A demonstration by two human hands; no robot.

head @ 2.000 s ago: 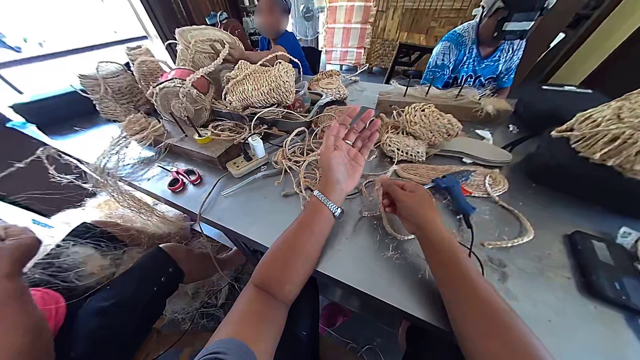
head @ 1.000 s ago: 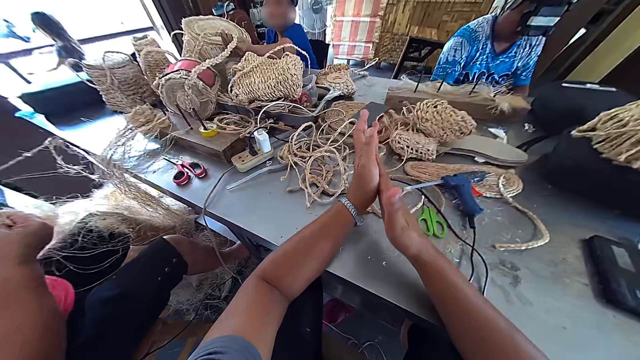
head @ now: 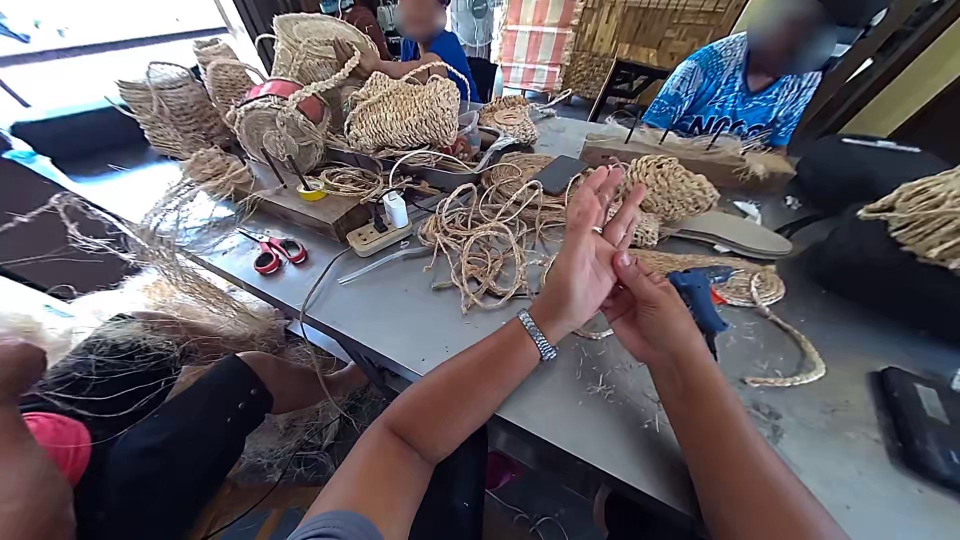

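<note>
My left hand (head: 589, 259), with a metal watch at its wrist, is raised palm up with fingers extended above the grey table. My right hand (head: 649, 307) touches the left palm and lower fingers; its fingers are partly curled, and whether it holds something small I cannot tell. Just right of my hands lies a blue glue gun (head: 699, 300) by a coiled braided fiber piece (head: 750, 287). A loose braided cord (head: 802, 360) trails from the coil. Left of my hands lies a tangle of fiber rope (head: 480, 247). The green scissors do not show now.
Red-handled scissors (head: 279, 253), a power strip (head: 379, 236) and a wooden block with metal rods (head: 315, 202) lie to the left. Woven bags (head: 405, 112) stand behind. A shoe sole (head: 731, 234) and a black device (head: 919, 427) are at right. Other people sit around the table.
My hands, apart two seconds ago, came together palm to palm; now the left palm is turned up with the right fingers against it. Green scissors seen beside the right hand one second ago are out of sight.
</note>
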